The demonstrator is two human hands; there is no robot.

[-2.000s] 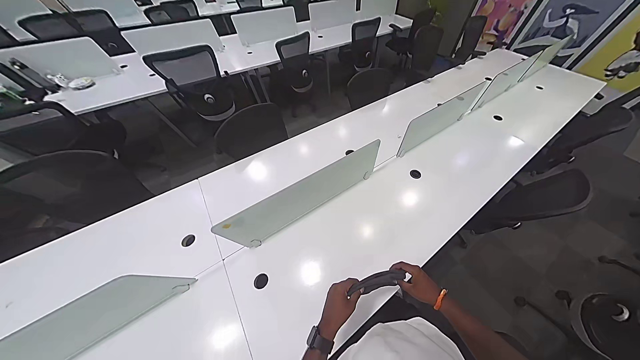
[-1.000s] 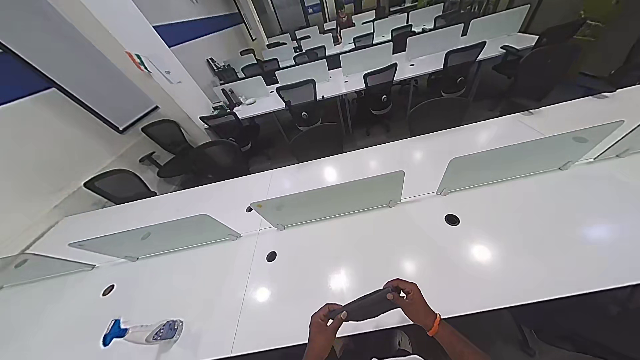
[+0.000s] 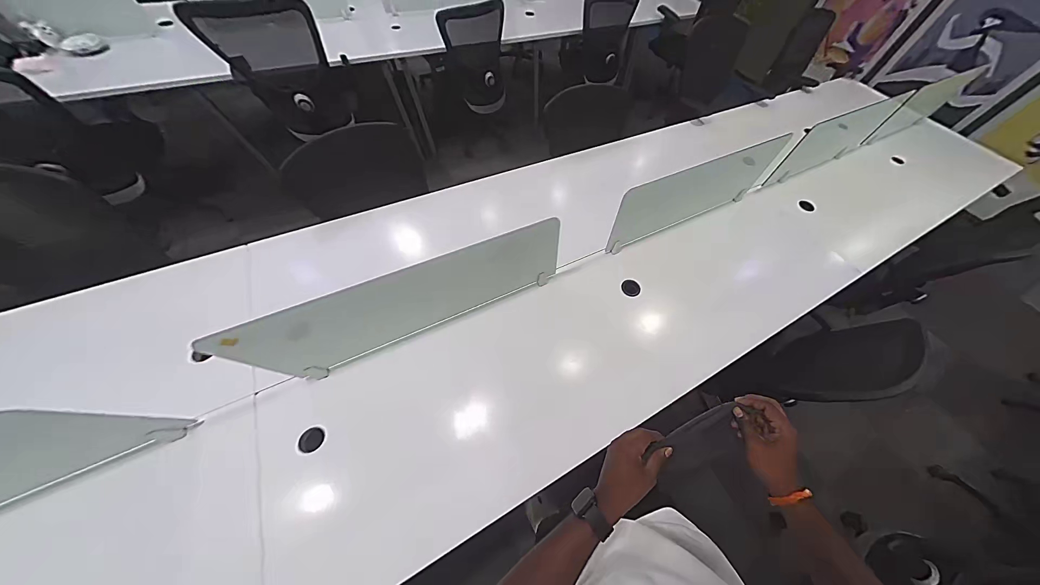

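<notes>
My left hand [image 3: 632, 471], with a dark watch on its wrist, grips the left end of a dark, curved edge, which looks like the top of a black office chair's backrest [image 3: 700, 439]. On the right end of that edge my right hand [image 3: 768, 443] is closed, thumb on the near side, an orange band around its wrist. Both hands are just off the near edge of the long white desk [image 3: 520, 390]. The lower part of the dark thing fades into the shadow beneath and is hard to make out.
Frosted glass dividers [image 3: 422, 296] stand along the desk's middle. Round black cable grommets [image 3: 311, 439] dot its top. A black chair [image 3: 853, 361] is at the near side on the right. Beyond, more mesh chairs [image 3: 260, 49] line another white desk [image 3: 146, 69].
The view has swung right since a second ago, and the blue-and-white handheld device on the desk has left it. Both hands still hold the dark thing, now off the desk's near edge.
</notes>
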